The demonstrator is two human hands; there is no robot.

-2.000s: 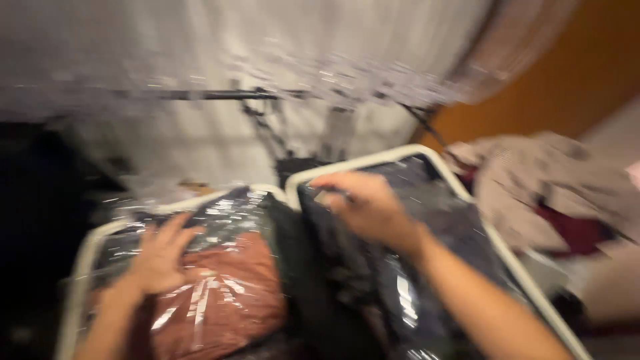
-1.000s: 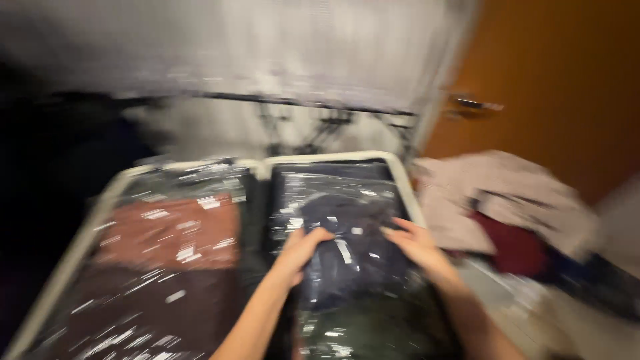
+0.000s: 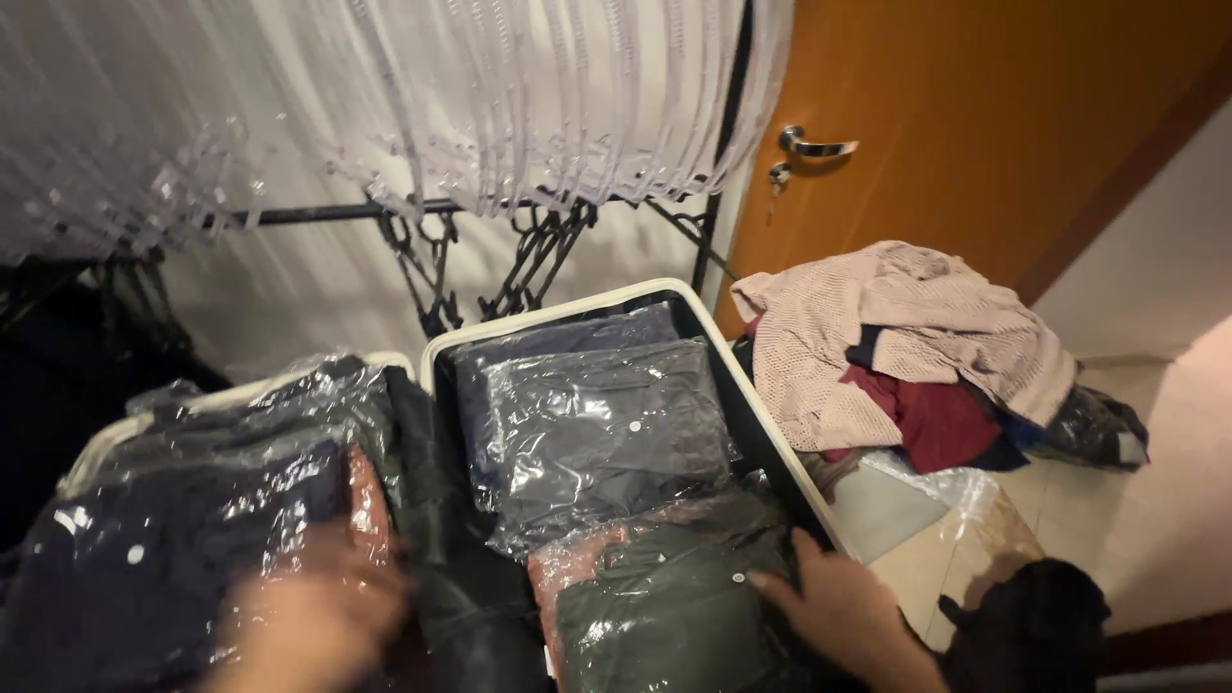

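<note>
An open suitcase with white-edged halves (image 3: 760,409) holds folded garments in clear plastic bags. My left hand (image 3: 313,602), blurred, is over the lower right of a bagged dark navy garment (image 3: 183,549) in the left half; whether it grips anything is unclear. My right hand (image 3: 837,597) rests with fingers apart at the right edge of a bagged dark green garment (image 3: 674,597) in the right half. A bagged rust-coloured garment (image 3: 551,577) shows under the green one. Behind them lies a bagged dark grey garment (image 3: 611,423), over another bagged navy one (image 3: 472,385).
Clear hangers (image 3: 577,115) hang in front of a pale wall, with a black rack bar (image 3: 318,214) and black hangers (image 3: 549,250) below. A pile of clothes (image 3: 905,337) lies on the floor by a wooden door (image 3: 924,125). A black furry shape (image 3: 1035,616) is at lower right.
My left hand has moved from the right half to the left half. A navy bagged garment now covers much of the rust-coloured one on the left; grey and green bagged garments now show on the right.
</note>
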